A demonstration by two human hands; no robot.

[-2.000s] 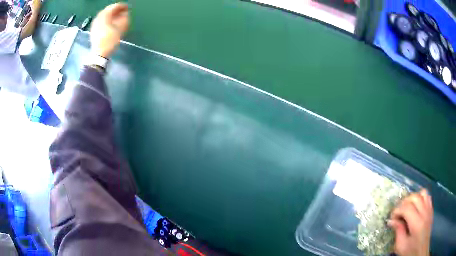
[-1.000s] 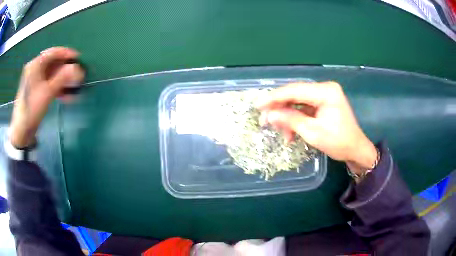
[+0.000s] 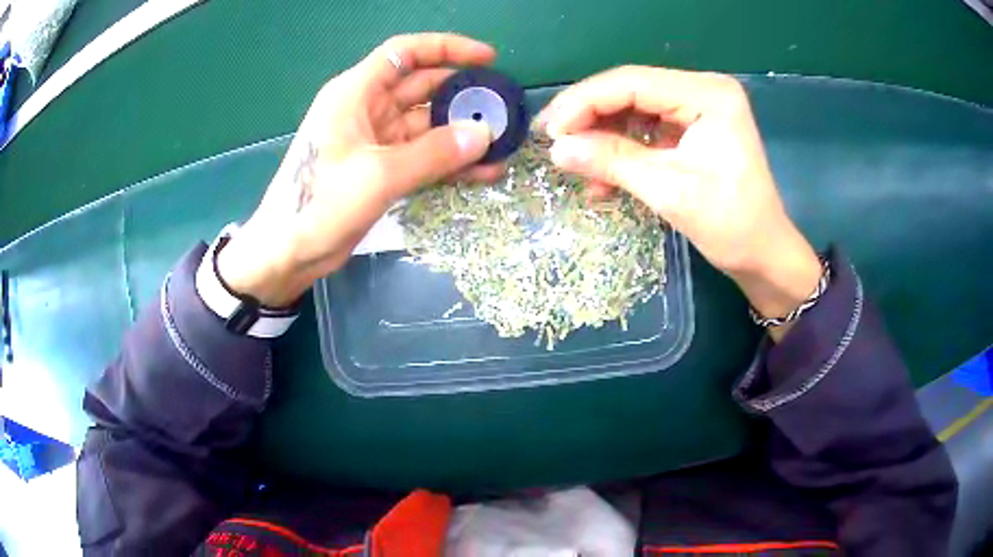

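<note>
My left hand [image 3: 376, 152] holds a black wheel [image 3: 477, 113] upright between thumb and fingers, its pale hub with a small middle hole facing me. My right hand [image 3: 681, 163] is just right of the wheel, thumb and index fingertips pinched together; whether a small pin is between them is too small to tell. Below both hands lies the clear plastic box [image 3: 512, 383] with a loose heap of tiny silver and yellow-green metal pieces [image 3: 544, 261]. A white paper slip [image 3: 381, 235] shows at the box's left, partly hidden by my left hand.
The box stands on the dark green ledge [image 3: 490, 446]. Beyond it runs the green conveyor belt [image 3: 272, 65] with a white rail [image 3: 87, 82] at far left. A pale grey-green bag [image 3: 41, 33] is at the upper left corner.
My left hand has come from the far left to above the box, bringing the wheel. My right hand has lifted from the heap towards the wheel. The view has shifted slightly.
</note>
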